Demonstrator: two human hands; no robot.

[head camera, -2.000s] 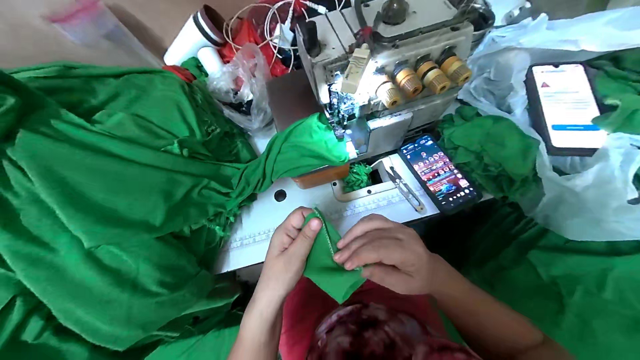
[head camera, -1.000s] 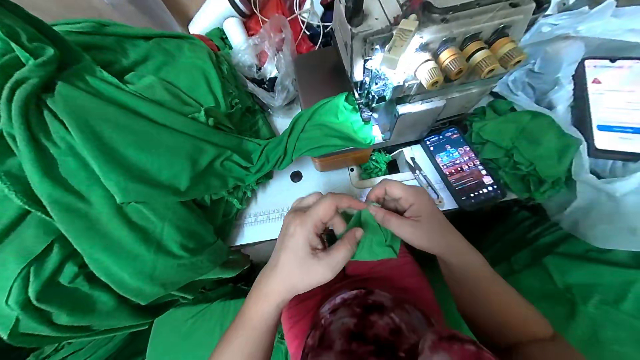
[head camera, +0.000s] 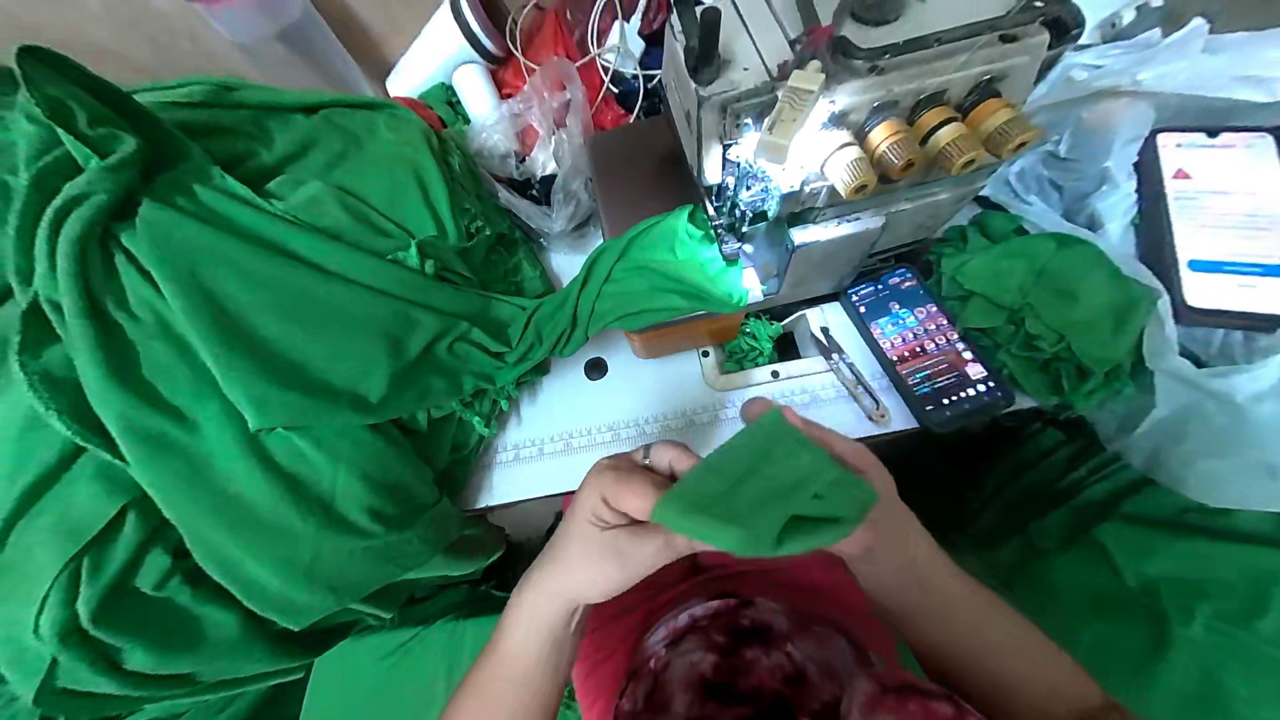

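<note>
A small folded piece of green fabric [head camera: 765,490] is held between both hands over my lap. My left hand [head camera: 625,510] grips its left edge, and a ring shows on one finger. My right hand [head camera: 870,480] holds the right side, its fingers partly hidden behind the cloth. Ahead of the hands stands an overlock sewing machine [head camera: 830,230] with its lamp lit. The end of a large heap of green fabric [head camera: 300,300] lies at the machine's needle area. Thread snips [head camera: 850,375] rest on the white machine table [head camera: 620,430], just beyond my right hand.
A phone with a lit screen [head camera: 930,345] lies right of the snips. Beside it are bunched green fabric [head camera: 1045,310] and a whitish plastic bag [head camera: 1210,420], with a second phone [head camera: 1225,225] on the bag. Clear plastic [head camera: 550,150] and cables lie behind the heap.
The small green piece has been turned and spread, so a broad face of it now shows. My hands have moved apart to its two sides; a second ago their fingertips were close together.
</note>
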